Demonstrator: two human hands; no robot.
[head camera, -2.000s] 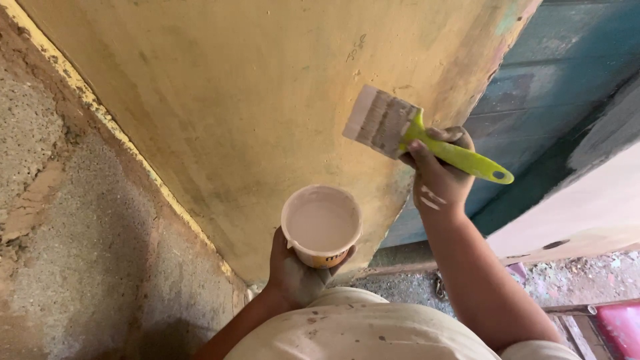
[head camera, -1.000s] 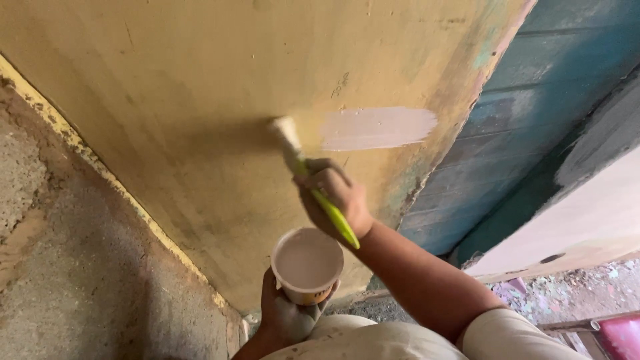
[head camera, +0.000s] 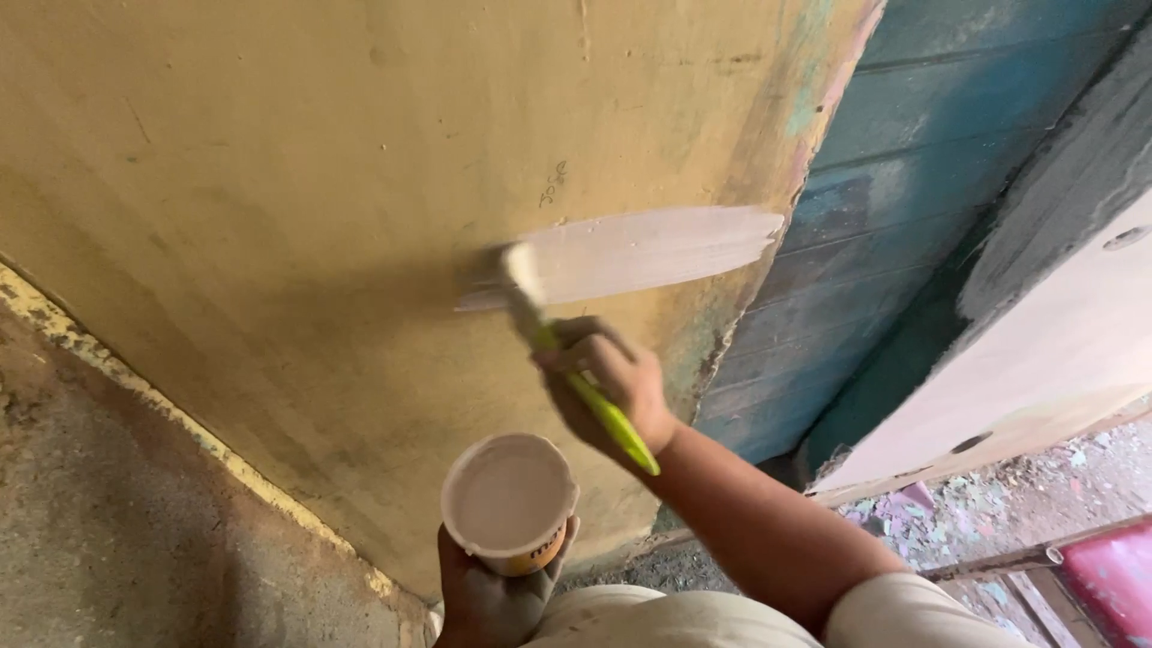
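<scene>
My right hand (head camera: 612, 387) grips the lime-green handle of a wide flat paintbrush (head camera: 524, 279), and its pale bristles touch the yellow wall (head camera: 315, 180). A wet streak of pale pinkish paint (head camera: 648, 252) runs from the bristles to near the wall's rough right edge. Below the brush, my left hand (head camera: 499, 594) holds a small plastic tub (head camera: 511, 495) from beneath, upright and filled with the same pale paint. Some of the brush is blurred.
A rough concrete surface (head camera: 108, 504) lies left of the yellow wall. At right are blue-green boards (head camera: 900, 180) and a pale pink wall (head camera: 1035, 360). Paint flakes (head camera: 936, 513) litter the ground at lower right, beside a metal tube (head camera: 990, 562) and a glossy pink surface (head camera: 1116, 576).
My right hand has brought the brush from above the tub's right side to the wall. A paint streak has appeared there and grown longer. My left hand keeps holding the tub.
</scene>
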